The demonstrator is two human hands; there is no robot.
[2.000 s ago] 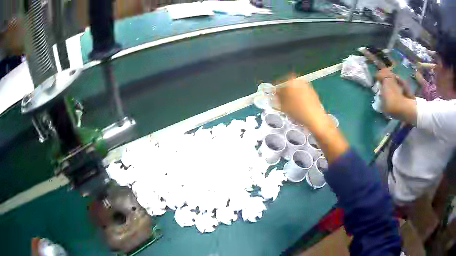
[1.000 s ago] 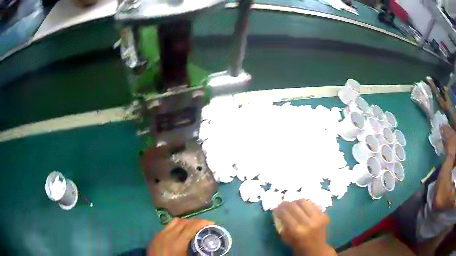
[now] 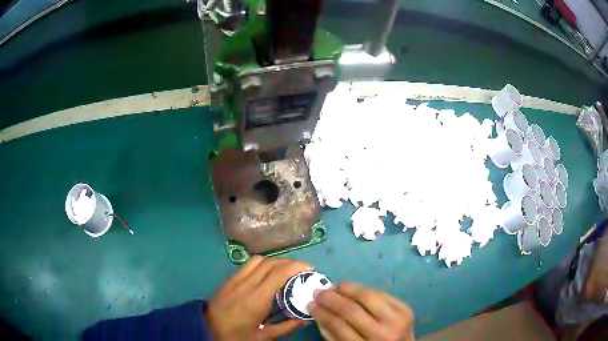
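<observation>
My left hand (image 3: 250,300) holds a fan housing (image 3: 289,303) upright in front of the press, its open end up. My right hand (image 3: 363,313) has its fingertips on a white impeller (image 3: 308,292) that sits in the mouth of this housing. A thin lead wire end shows below my left fingers. The press base plate (image 3: 270,216) is bare, with its ram above it. A pile of overexposed white impellers (image 3: 407,166) lies right of the press. Open fan housings (image 3: 529,176) stand clustered at the right.
A fan unit (image 3: 90,210) with a white wheel inside and a red wire lies at the left. The green press body (image 3: 230,60) rises at the centre back, before the dark conveyor and its pale edge strip (image 3: 107,113). A clear plastic bag (image 3: 592,126) is at the far right.
My right hand has moved from the pile's front edge to the housing in my left hand. An impeller now covers the spokes. The camera view has shifted, so the press appears further right.
</observation>
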